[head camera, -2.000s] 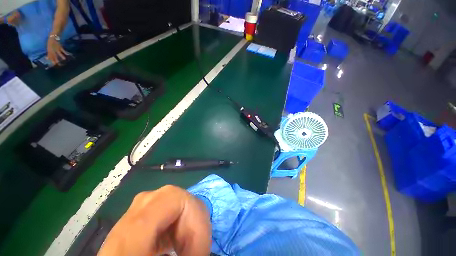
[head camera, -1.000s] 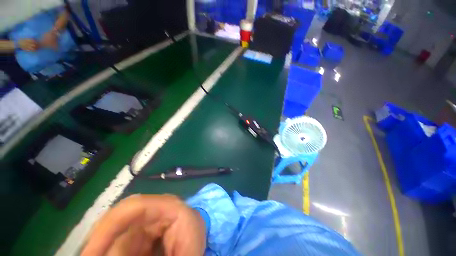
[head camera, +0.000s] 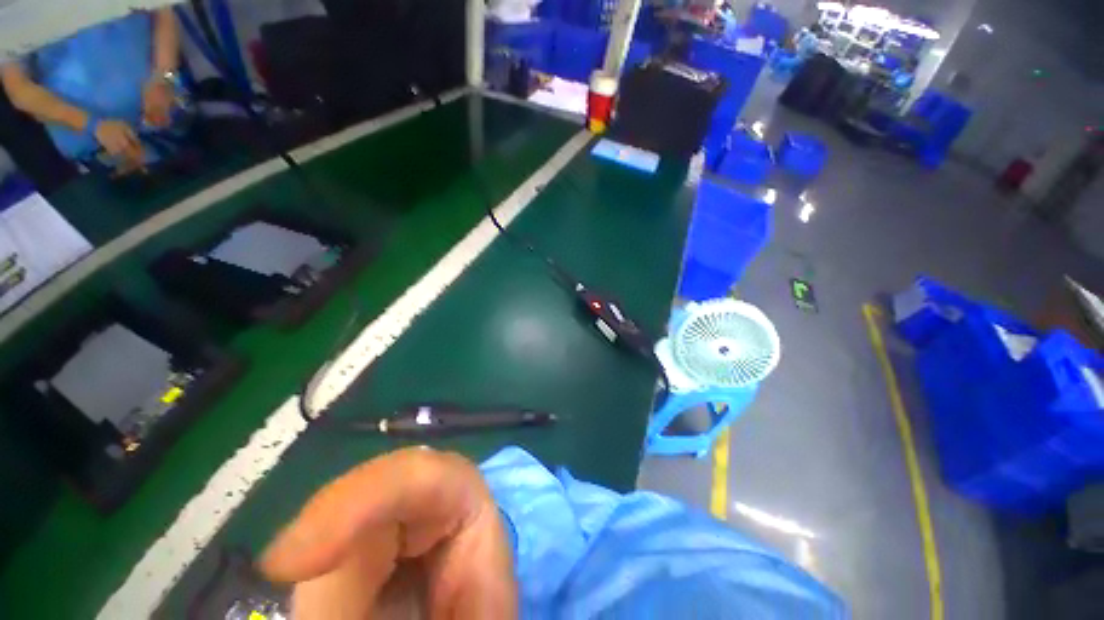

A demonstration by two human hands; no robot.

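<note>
My right hand [head camera: 406,533], bare with a light-blue sleeve, is at the bottom edge, cut off. Its fingers are curled, and whether they hold anything is hidden. My left hand is out of the picture. At its left, a dark fixture [head camera: 208,587] shows partly, with circuit parts [head camera: 254,608] of a device at the bottom edge. A black electric screwdriver [head camera: 466,420] lies on the dark-green bench just beyond my hand, its cable looping over the white rail. Two flat silvery devices [head camera: 115,378] [head camera: 269,248] sit in black fixtures left of the rail.
A black tool with a red light [head camera: 611,321] lies at the bench's right edge, beside a fan [head camera: 724,348] on a blue stool. A red-and-white cup [head camera: 602,103] and black box [head camera: 663,118] stand at the back. A person works across the line; blue bins [head camera: 1011,406] stand right.
My right hand stays low in the picture; its thumb side now points out more to the left. Circuit parts show below it. The screwdriver lies as before. The person across has moved their hands.
</note>
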